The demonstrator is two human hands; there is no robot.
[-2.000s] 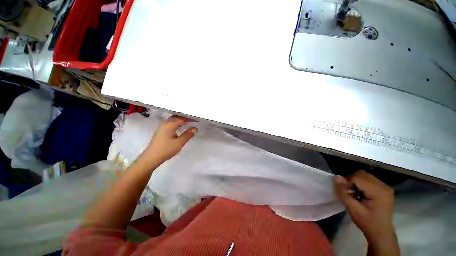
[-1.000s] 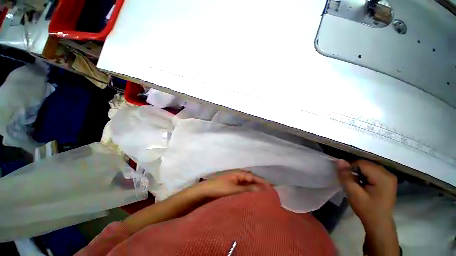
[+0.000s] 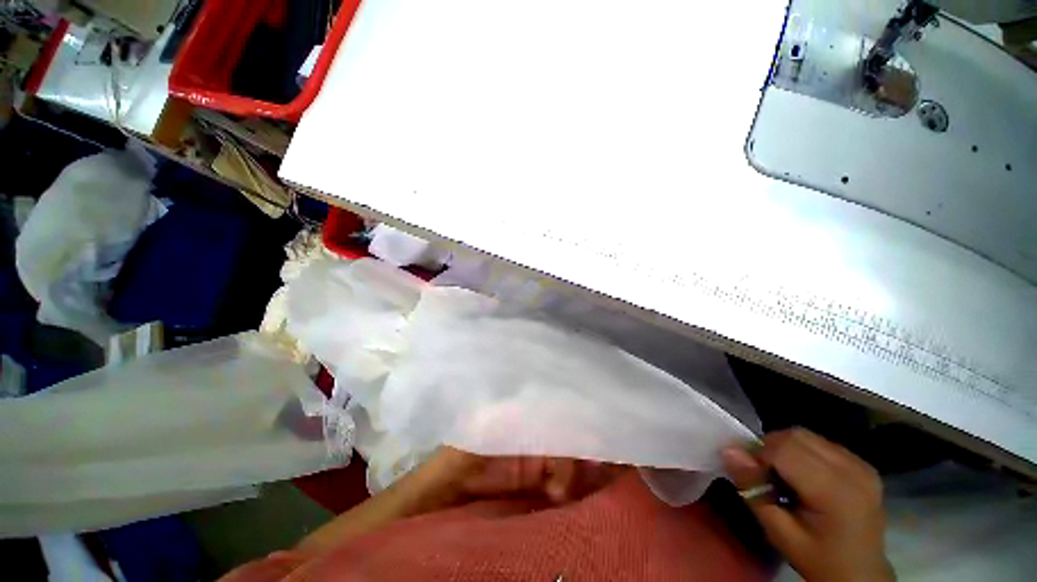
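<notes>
Sheer white fabric [image 3: 546, 387] lies over the lap, below the table's front edge. My right hand [image 3: 813, 495] pinches the fabric's right end between thumb and fingers. It also holds a small dark tool with a pale tip [image 3: 769, 493], which looks like thread snips. My left hand [image 3: 517, 477] is low in front of the body, partly under the sheer fabric. Its fingers are bent and partly veiled, so I cannot tell whether they grip the cloth.
The white table [image 3: 512, 136] spans the top, with the machine bed [image 3: 910, 171] and presser foot [image 3: 881, 63] at upper right. A red basket [image 3: 239, 105] stands at the table's left. More pale cloth [image 3: 148, 432] hangs at left, beside dark blue cloth [image 3: 188, 267].
My left hand has left the fabric's far left part and come down to the lap, now partly under the cloth. My right hand has moved slightly lower, still holding the fabric's end.
</notes>
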